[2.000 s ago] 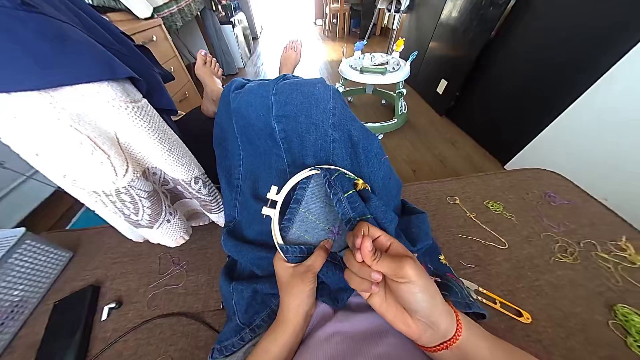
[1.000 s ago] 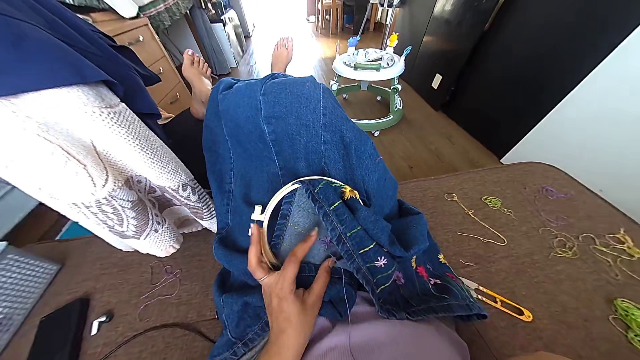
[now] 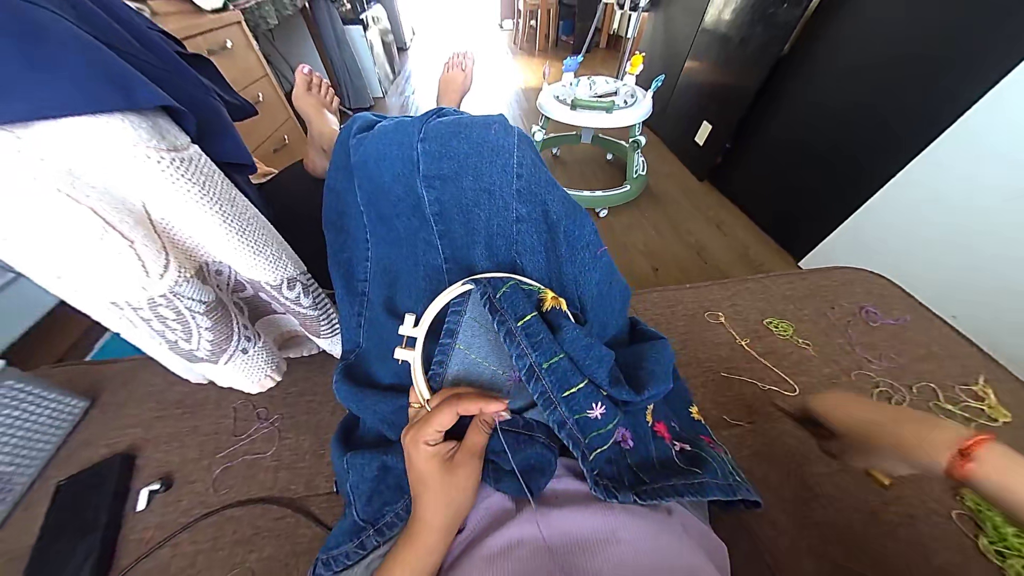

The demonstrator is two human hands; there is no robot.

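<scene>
A denim garment (image 3: 472,184) lies over my lap and legs, with embroidered flowers in yellow, pink, purple and red along its edge. A wooden embroidery hoop (image 3: 422,352) is clamped on it. My left hand (image 3: 448,448) is at the hoop's lower edge, thumb and forefinger pinching a pale purple thread (image 3: 516,468) that hangs down over my lap. Blurred by motion, my right hand (image 3: 840,420) is over the brown seat at the right. The yellow-handled snips (image 3: 878,478) are mostly hidden beneath it; whether it holds them cannot be told.
Loose thread bundles (image 3: 788,330) lie on the brown padded seat (image 3: 680,300) at the right. To the left are an earbud (image 3: 150,494), a black case (image 3: 84,512), a cable and a grey keyboard. A baby walker (image 3: 596,104) stands on the floor beyond, and a white lace cloth hangs at left.
Two seconds ago my right hand was beside the hoop; now it is far to the right, over the snips. My left hand has shifted its grip and now pinches the thread.
</scene>
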